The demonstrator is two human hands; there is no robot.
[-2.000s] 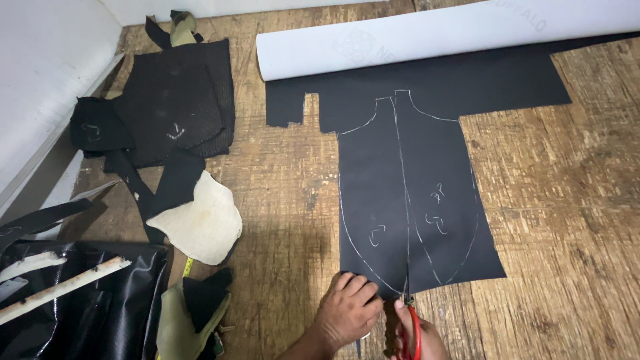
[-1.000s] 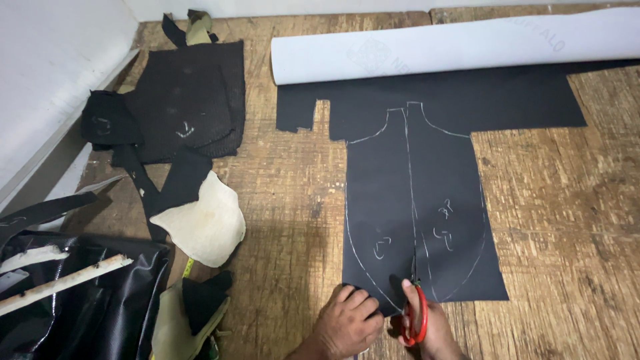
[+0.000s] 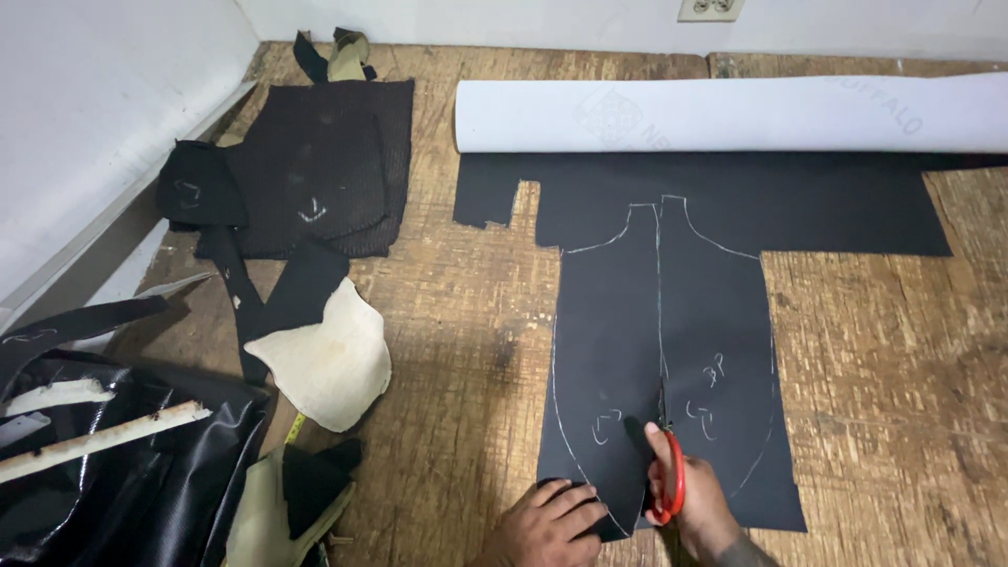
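A black sheet with chalk-drawn outlines and marks lies on the wooden table, running out from a roll with a white face. My right hand holds red-handled scissors, their blades in the sheet along the chalk line down its middle. Behind the blades a slit runs to the near edge. My left hand rests with spread fingers on the lower left corner of the sheet, left of the slit. The lower part of the right hand's fingers is partly hidden by the handles.
The white-faced roll lies across the table's far side. At left are ribbed black fabric pieces, a cream piece, a bit of yellow measuring tape, olive and black scraps and glossy black material. Walls border the table.
The scissors and my right hand have moved up the middle chalk line, away from the near edge, and the slit has grown longer. My left hand stays at the lower left corner.
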